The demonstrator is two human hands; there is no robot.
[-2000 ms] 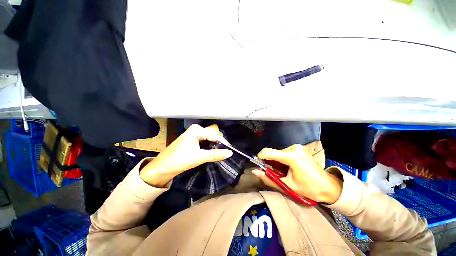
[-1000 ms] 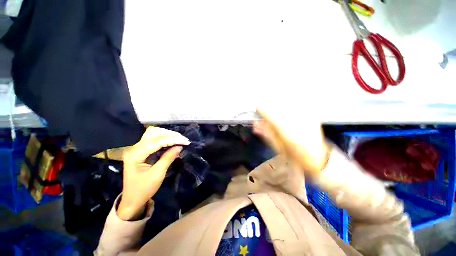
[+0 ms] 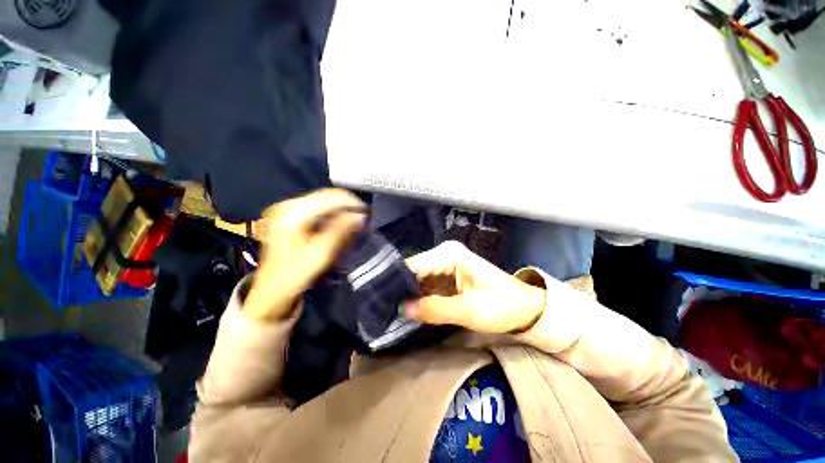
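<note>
A plaid band [image 3: 375,276] with pale stripes on dark cloth is held above the lap, below the table's front edge. My left hand [image 3: 308,244] is on its left end, slightly blurred, fingers curled. My right hand [image 3: 475,289] grips its right side between thumb and fingers. The dark garment [image 3: 226,99] lies over the table at the left and hangs over its edge. Red-handled shears [image 3: 769,136] lie on the table at the right.
Yellow-orange snips [image 3: 755,45] lie beside the shears' blades. The white table [image 3: 543,136] spans the area ahead. Blue crates [image 3: 99,398] stand at lower left; another crate at right holds maroon cloth [image 3: 755,339]. A tan bundle with black straps [image 3: 118,235] sits at left.
The shears went from my right hand to the table at right. My right hand has come back from the table edge and taken hold of the band. The view has shifted.
</note>
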